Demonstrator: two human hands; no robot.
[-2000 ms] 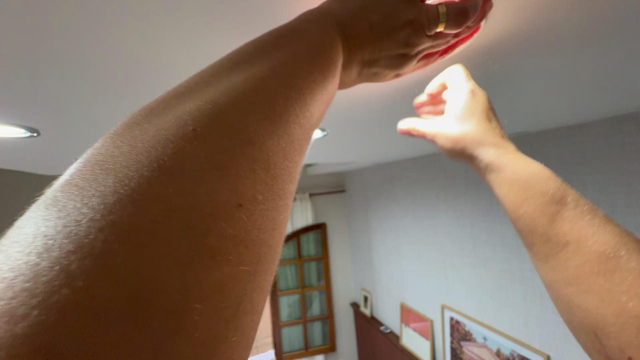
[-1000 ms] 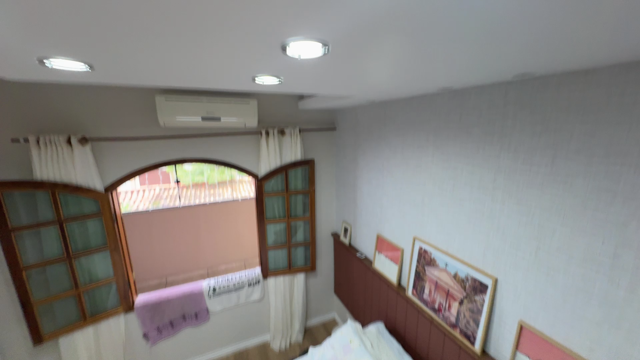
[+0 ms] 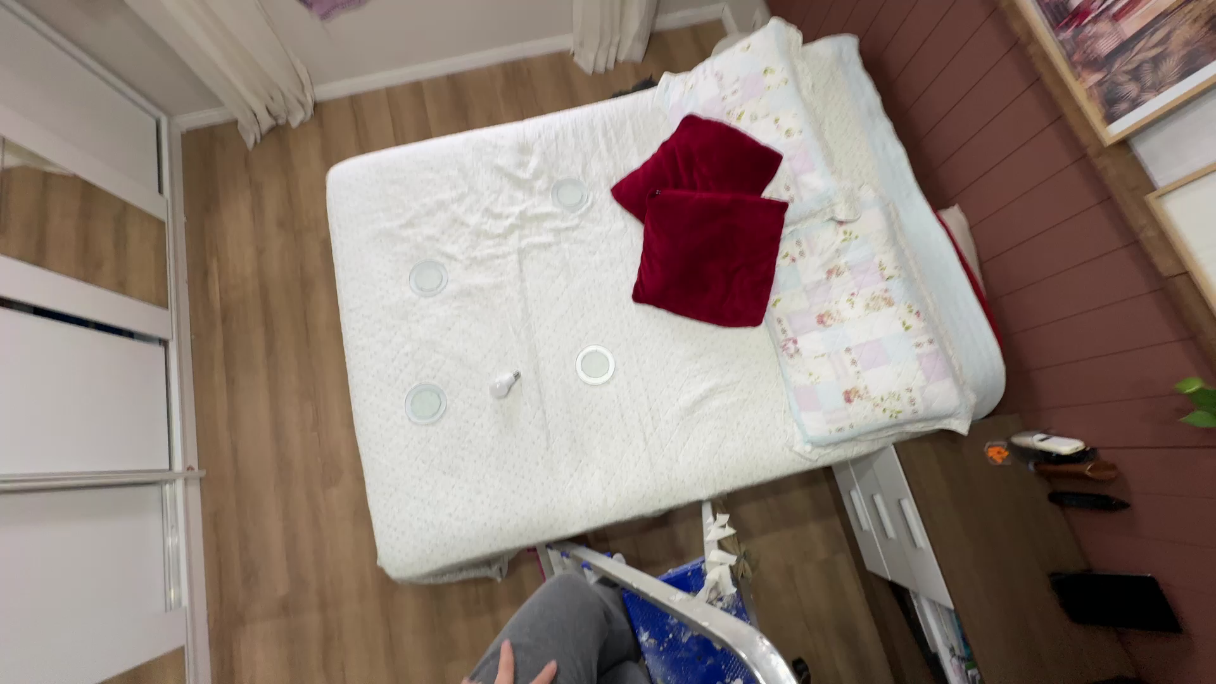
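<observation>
At the bottom edge, the fingers of one of my hands [image 3: 518,668] rest spread on my grey-trousered leg; which hand it is cannot be told, and the other is out of sight. Beside the leg stands a paint-spattered stepladder with a curved metal rail [image 3: 679,603] and a blue step [image 3: 670,632]. On the bed's white cover [image 3: 494,475] lie several round light fixtures, one with a brighter white ring [image 3: 596,365], and a light bulb [image 3: 504,384] between that one and another fixture [image 3: 426,404].
Two dark red cushions [image 3: 712,256] lie near patchwork pillows [image 3: 855,332]. A wooden-topped dresser [image 3: 988,532] carries a black flat object [image 3: 1116,600] and small items. Sliding wardrobe doors [image 3: 81,399] line the left side. Wood flooring [image 3: 256,427] runs between wardrobe and bed.
Two seconds ago both hands were raised near the ceiling; now only some fingers show, low on my leg. The view has swung from ceiling and window down to the bed.
</observation>
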